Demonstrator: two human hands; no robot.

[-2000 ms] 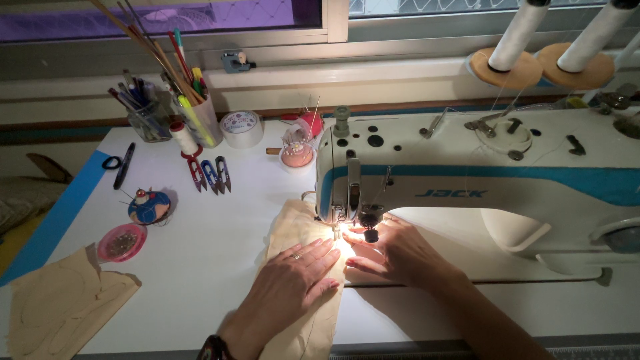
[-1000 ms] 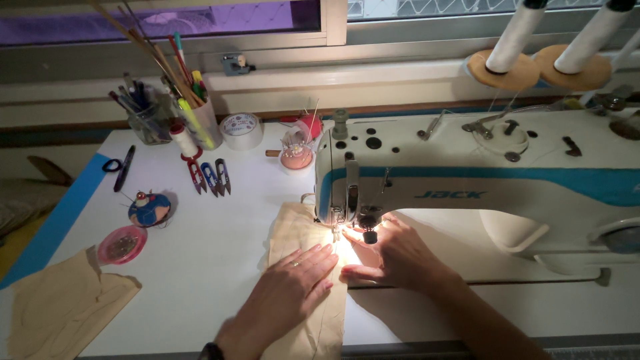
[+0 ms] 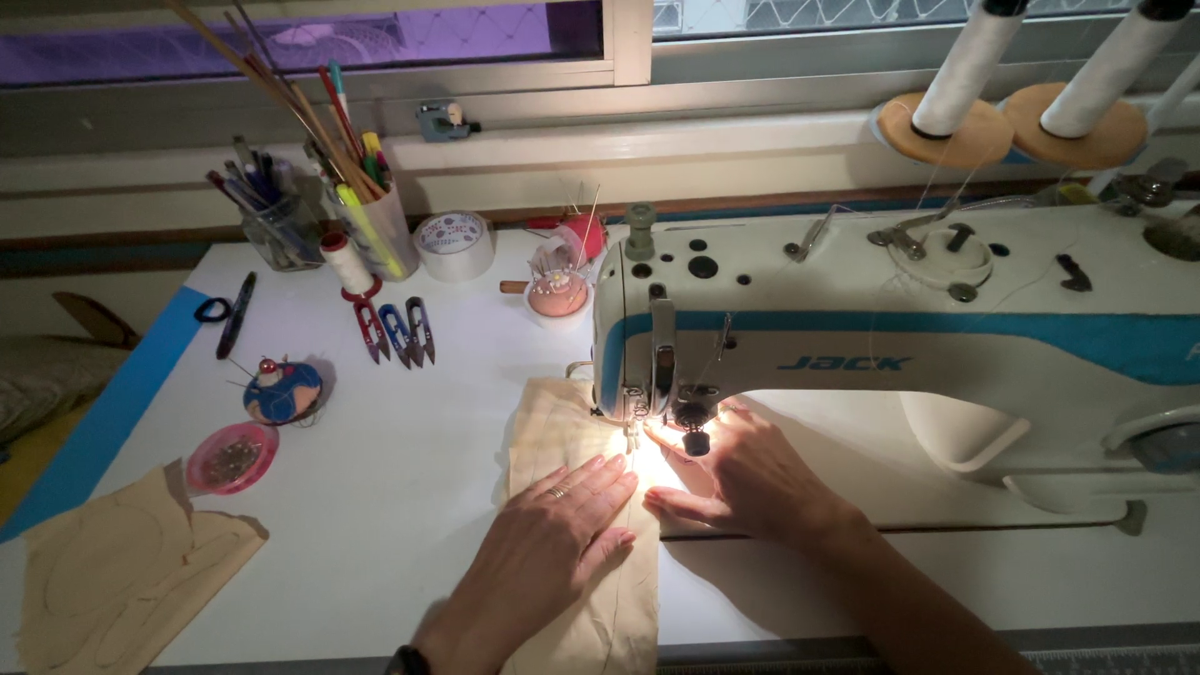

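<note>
A strip of beige fabric (image 3: 614, 600) runs under the lit presser foot (image 3: 633, 433) of a white and blue Jack sewing machine (image 3: 844, 352). My left hand (image 3: 562, 530) lies flat on the strip, just below and left of the foot, its fingers a little apart; it wears a ring. To the right of the needle area, my right hand (image 3: 745, 473) rests with its thumb by the strip's right edge and its fingers partly behind the machine head. Whether those fingers pinch the fabric cannot be seen. The needle tip is lost in the glare.
At left lie another beige fabric piece (image 3: 112, 572), a pink pin dish (image 3: 232, 458) and a blue pincushion (image 3: 281, 392). Behind are thread snips (image 3: 395, 333), a thread spool (image 3: 347, 264), pen holders (image 3: 386, 230), a tape roll (image 3: 454, 246) and a peach pincushion (image 3: 557, 294). Thread cones (image 3: 966, 70) stand at back right.
The fabric strip's far end reaches less far behind the foot than two seconds ago, its top edge now lower in view. My hands stay beside the foot, with only small shifts.
</note>
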